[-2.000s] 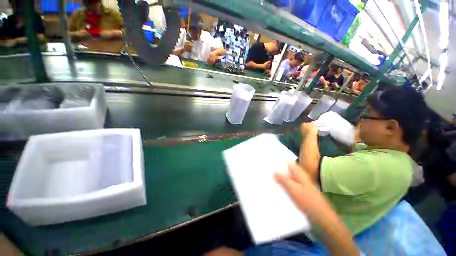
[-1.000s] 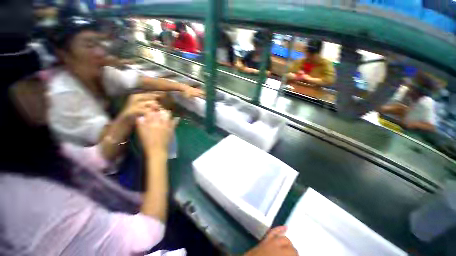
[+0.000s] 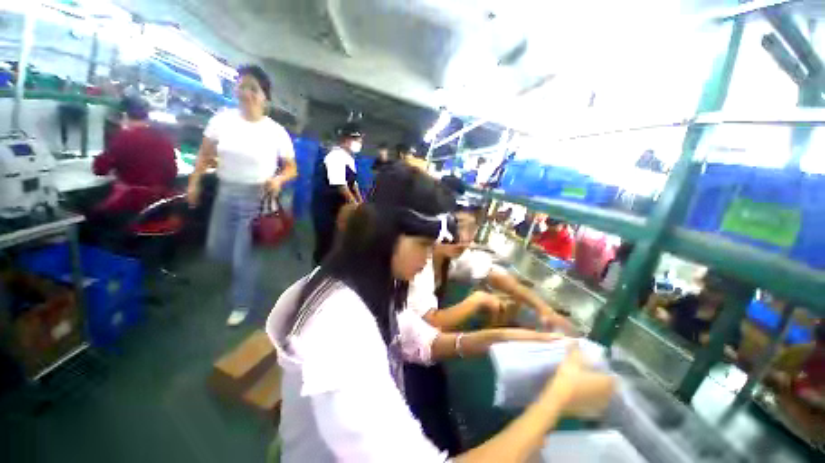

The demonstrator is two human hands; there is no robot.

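Neither of my hands can be made out. A neighbouring worker in a pale shirt (image 3: 339,362) sits close in front of me, facing the bench at the right. Both of that worker's hands are at a whitish foam piece (image 3: 525,373), blurred, above the green bench; whether it is a box or a pouch I cannot tell. A white foam box or slab (image 3: 592,447) lies below it, cut off by the bottom edge. A long pale foam box (image 3: 647,420) with a grey inside stands beside it along the belt.
A green post (image 3: 647,258) and shelf frame with blue crates (image 3: 746,212) rise at the right. More workers sit along the line. In the aisle a person (image 3: 244,172) carries a red bag. Cardboard boxes (image 3: 242,363) lie on the floor; a cart (image 3: 45,357) is at the far left.
The view has swung far left, from the bench and belt to the neighbour and aisle. My hand, seen earlier first on a white foam piece, then at a foam box, is out of view.
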